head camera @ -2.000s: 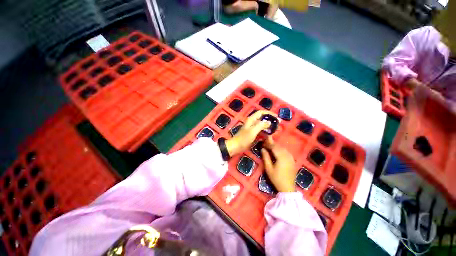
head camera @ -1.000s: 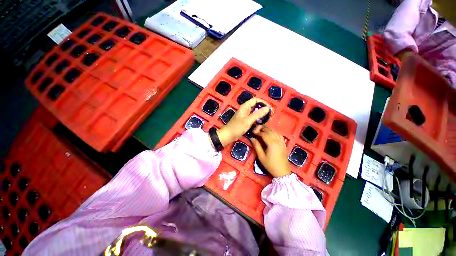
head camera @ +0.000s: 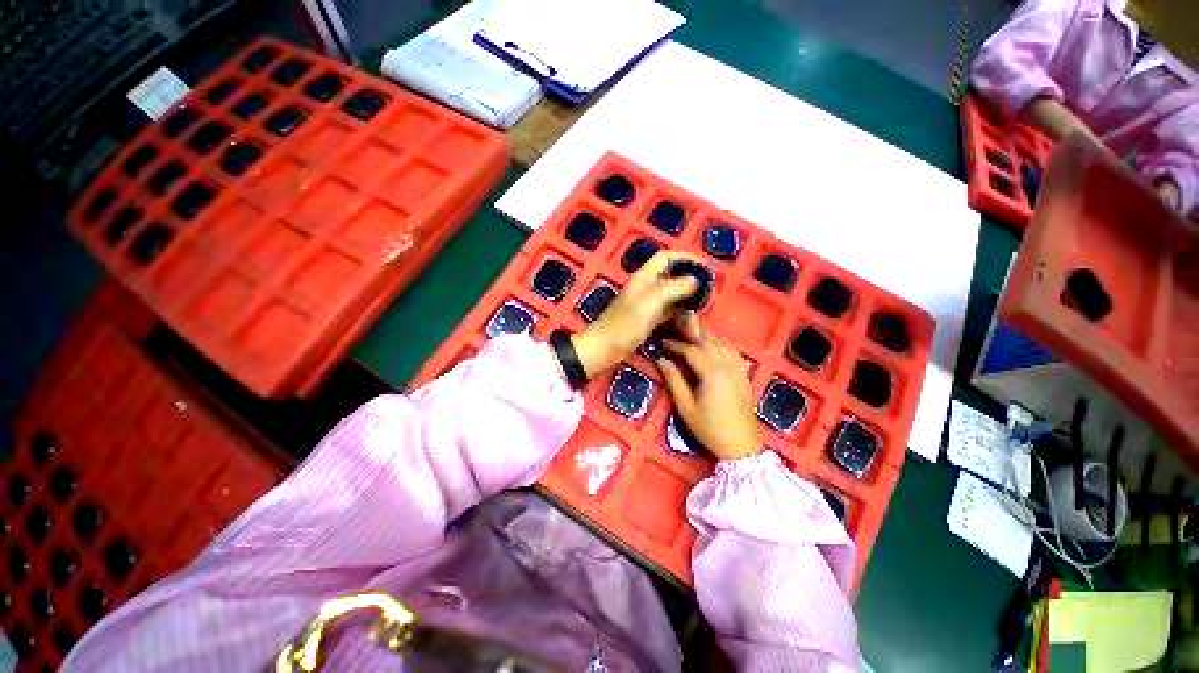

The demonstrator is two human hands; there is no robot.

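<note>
A dark watch head (head camera: 690, 281) is held between the fingers of my left hand (head camera: 634, 313), above the red pocket tray (head camera: 743, 320). My right hand (head camera: 711, 391) is just below and to the right, its fingertips close under the watch head. Its fingers partly cover another dark unit in a pocket, and I cannot tell whether they grip anything. The tray holds dark watch heads in many pockets; a few pockets in the middle and at the near edge are empty. The tray lies on white paper (head camera: 789, 171).
Stacked red trays (head camera: 329, 237) stand at left, with another tray (head camera: 197, 447) lower left. A clipboard (head camera: 579, 46) lies beyond. At right are a raised red tray (head camera: 1131, 250), cables (head camera: 1052, 506), paper notes (head camera: 989, 523) and a yellow sheet (head camera: 1111, 625). A person in pink (head camera: 1072, 59) sits at upper right.
Since the oldest frame the view has shifted. The watch head's screen showed lit in my left hand earlier and looks dark now. The other person's arms have moved near the raised tray.
</note>
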